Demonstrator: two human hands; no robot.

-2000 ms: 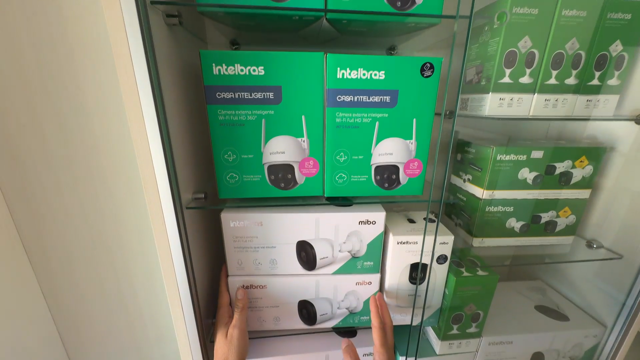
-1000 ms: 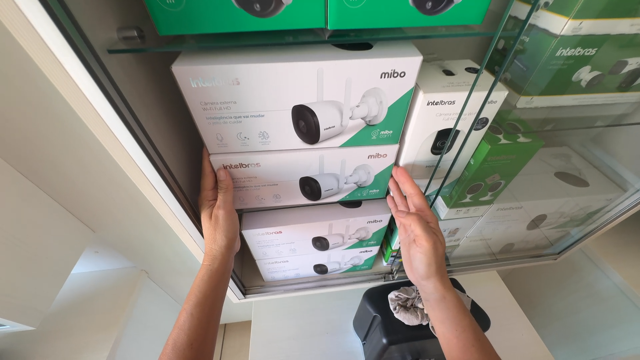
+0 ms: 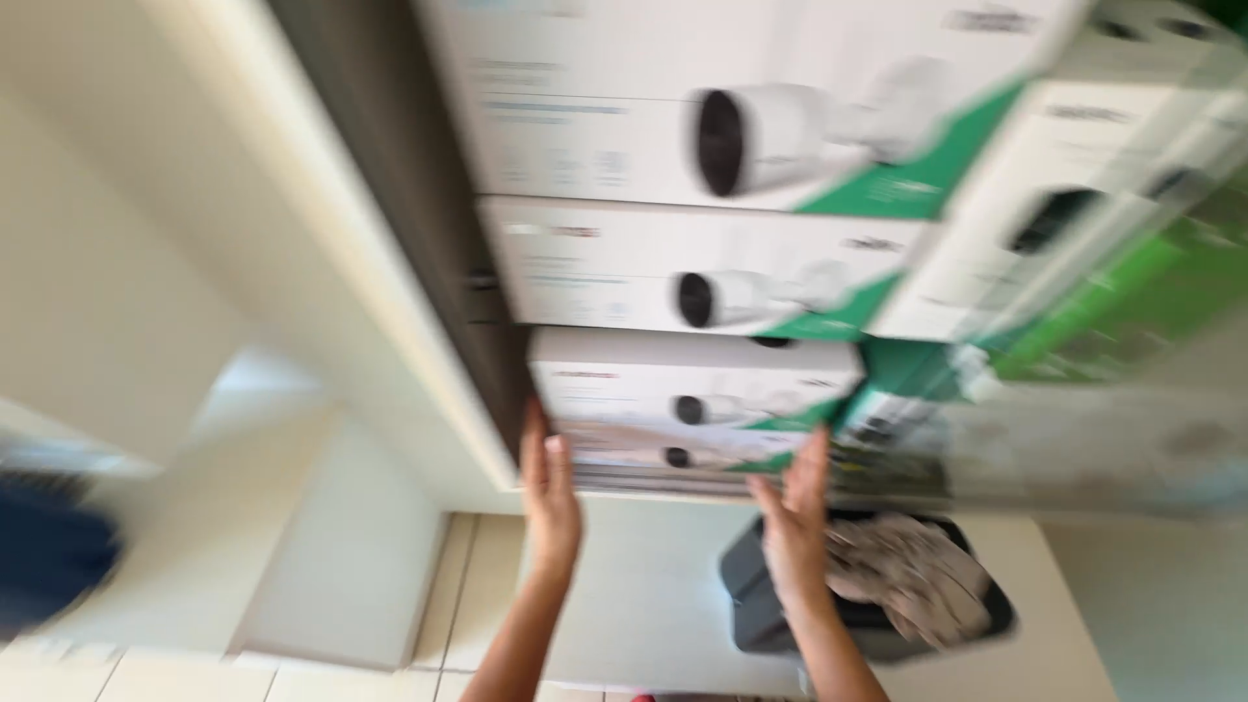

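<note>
White and green security camera boxes are stacked in a display cabinet, the view blurred. My left hand (image 3: 553,487) is at the left end of the lowest box (image 3: 604,444), its fingers apart and pointing up. At that box's right end is my right hand (image 3: 795,497), thumb spread from the fingers. Whether either hand presses on the cardboard is not clear. Just above lies another camera box (image 3: 604,385). Higher up are a further camera box (image 3: 585,263) and a larger-looking one (image 3: 604,127) on top of it.
A narrow white box (image 3: 1024,195) leans at the stack's right, beside green boxes (image 3: 1141,302) behind glass. The cabinet's side frame (image 3: 341,244) runs along the left. Below right, a dark bin (image 3: 770,595) holds a crumpled beige cloth (image 3: 907,575). A dark blue object (image 3: 49,556) is at far left.
Both hands have moved down from the sides of the second box in the stack to the lowest boxes. The view has tilted further down and come closer.
</note>
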